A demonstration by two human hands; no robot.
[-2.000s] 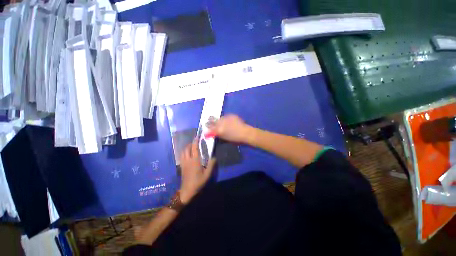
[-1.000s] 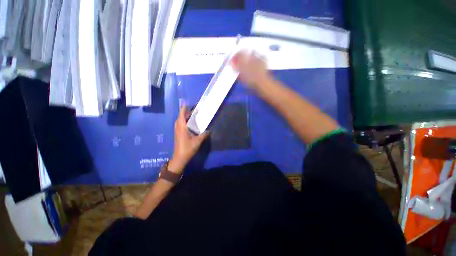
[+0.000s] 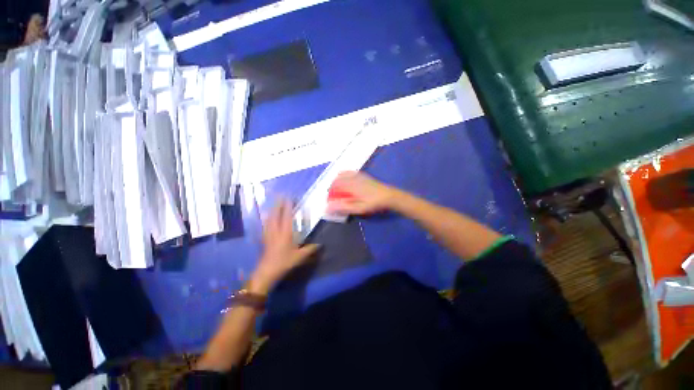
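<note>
A long narrow white tray (image 3: 344, 171) lies slanted on the blue printed sheet (image 3: 426, 164), its far end over the white lettered band. My right hand (image 3: 359, 193) is on the tray's right side, closed on a small red and white pad (image 3: 339, 196) that is partly hidden by the fingers. My left hand (image 3: 280, 242) is at the tray's near end, blurred, fingers spread; whether it grips the tray is unclear.
Many white trays (image 3: 199, 164) are piled at the left, above a black angular box (image 3: 65, 289). A tray (image 3: 593, 64) lies on the green belt (image 3: 533, 84) at right. An orange-lined bin (image 3: 673, 251) stands below it.
The worked tray and my right hand are nearer my body than a second ago. A tray that lay at the table's right side is gone from there; one now lies on the belt. The view has shifted.
</note>
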